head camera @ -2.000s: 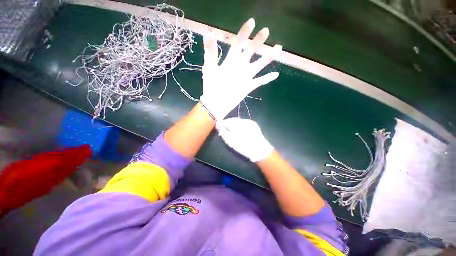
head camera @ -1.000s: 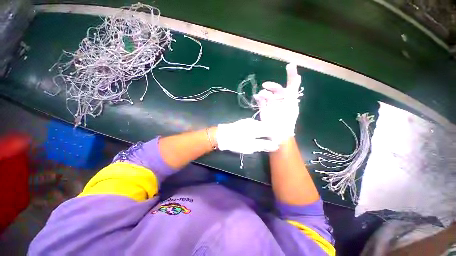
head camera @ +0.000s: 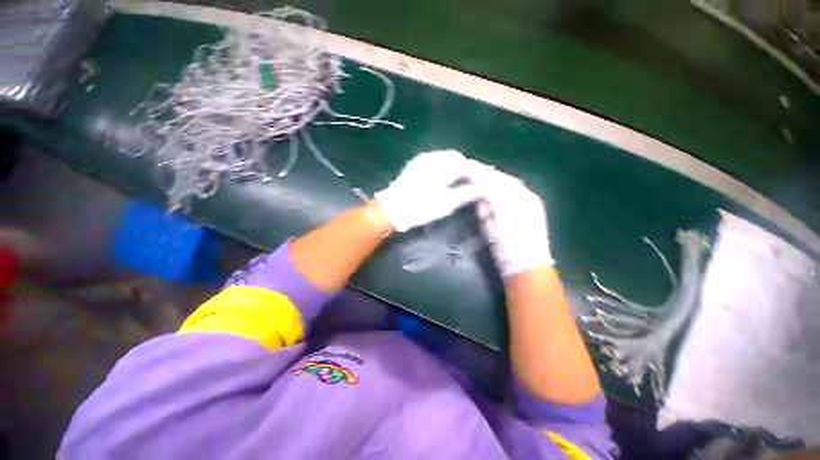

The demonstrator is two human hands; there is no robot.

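My left hand [head camera: 424, 190], in a white glove, meets my right hand [head camera: 520, 214], also white-gloved, above the middle of the green bench. The fingers are bent and pressed together, and their inner sides are hidden. A blurred pale patch, perhaps wires [head camera: 436, 257], shows just below the hands; whether they hold it I cannot tell. A tangled pile of white-grey wires [head camera: 229, 112] with a small green piece [head camera: 268, 77] lies at the left. A few strands stick out toward my left hand. A sorted wire bundle [head camera: 661, 323] lies at the right.
A white sheet [head camera: 751, 328] lies right beside the sorted bundle. Pale metal edging [head camera: 539, 112] runs along the far side of the bench [head camera: 593, 202]. A clear or silvery stack [head camera: 40, 45] is at the far left. A blue stool [head camera: 160, 241] stands on the floor.
My hands have come together with fingers bent; earlier they worked at each other's gloves. The long strands between pile and hands have mostly gone from view. The red object has nearly left the picture.
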